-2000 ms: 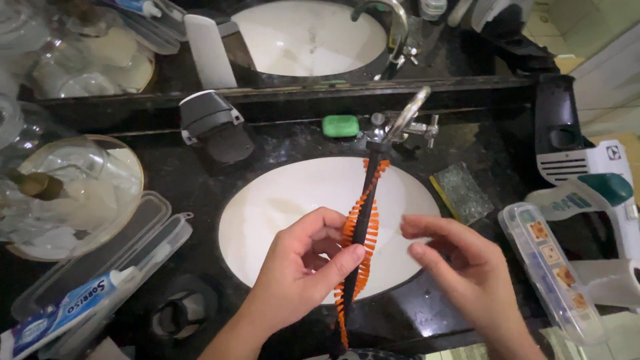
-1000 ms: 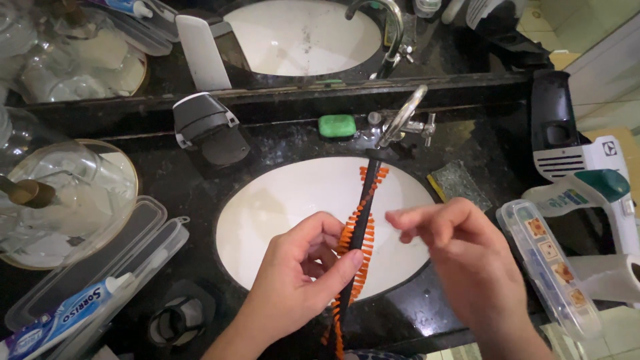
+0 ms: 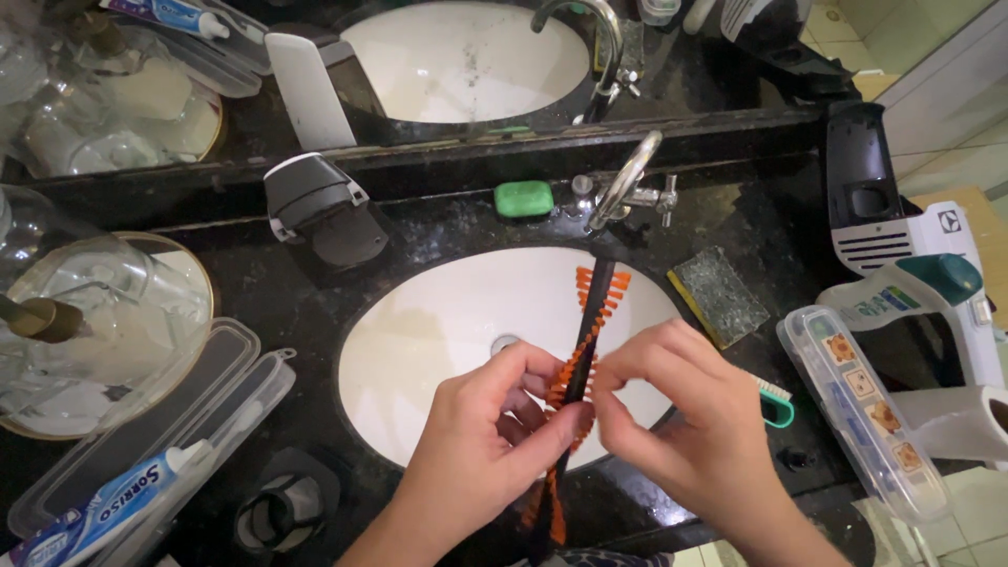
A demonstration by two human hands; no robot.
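A black vacuum-cleaner brush roller with spiral orange bristles (image 3: 580, 368) stands slanted over the white oval sink (image 3: 425, 315). My left hand (image 3: 492, 441) grips its middle between thumb and fingers. Close to the bristles on the right side is my right hand (image 3: 685, 417), its thumb and index fingertips brought near each other; whether they pinch a bristle or a bit of debris cannot be told. The roller's lower end reaches past the sink's front rim, over the dark counter.
Behind the sink are a chrome faucet (image 3: 626, 181), green soap (image 3: 524, 198) and a grey plastic part (image 3: 323, 206). A sponge (image 3: 718, 296), a green brush (image 3: 777, 405), a clear case (image 3: 866, 409) and a white vacuum body (image 3: 906, 236) lie right. Toothpaste (image 3: 118, 504) and a glass-laden tray (image 3: 211, 295) are left.
My right hand, apart from the roller two seconds ago, has come in beside its bristles, thumb and index finger drawn together. My left hand keeps its hold on the roller.
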